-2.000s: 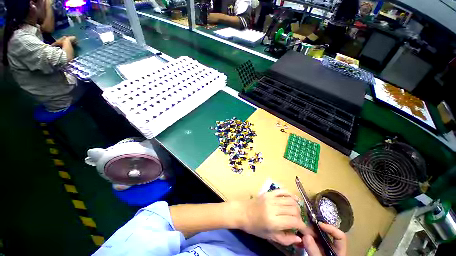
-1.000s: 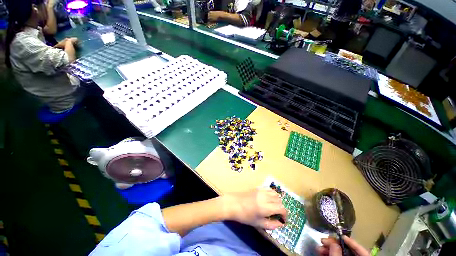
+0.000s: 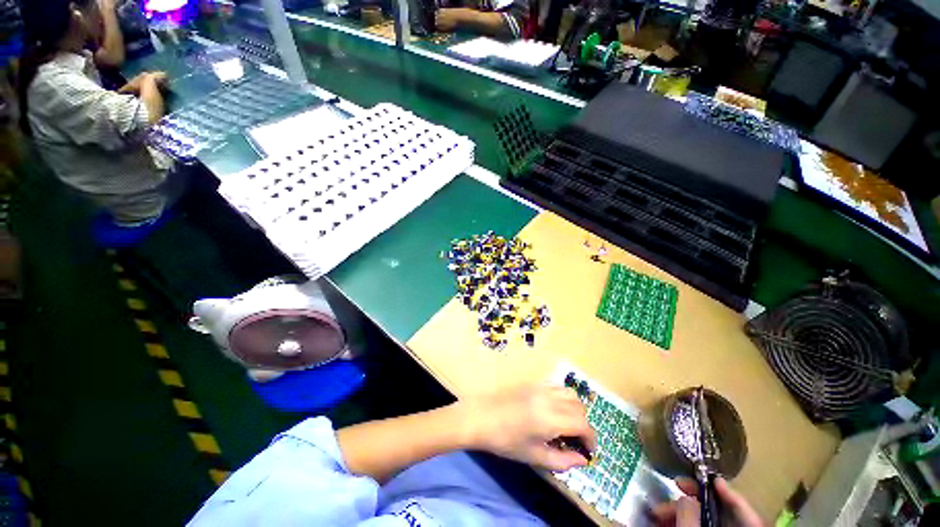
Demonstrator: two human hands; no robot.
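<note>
My left hand (image 3: pixel 536 427) is closed over the left edge of the green PCB panel (image 3: pixel 616 453), with a small dark component at its fingertips. The panel lies on a white backing sheet (image 3: pixel 649 492) and has black parts at its far end. My right hand (image 3: pixel 711 504), at the lower edge of the picture, holds the soldering iron (image 3: pixel 705 468) by its black handle. The iron's tip is over the tip cleaner pot (image 3: pixel 734 432), which has silvery shavings inside. A loose pile of small components (image 3: pixel 493 278) lies farther away.
A spare PCB panel (image 3: pixel 639 304) lies beyond the pot, with few loose parts (image 3: pixel 596 250) near it. A fume extractor fan (image 3: pixel 830 345) and solder feeder (image 3: pixel 861 479) stand right. A black tray (image 3: pixel 660 196) and white moulded trays (image 3: pixel 350 185) are behind. A person (image 3: pixel 93 134) sits far left.
Two seconds ago both hands were together over the panel. My right hand has moved right with the iron to the pot, uncovering the panel. My left hand has shifted slightly left.
</note>
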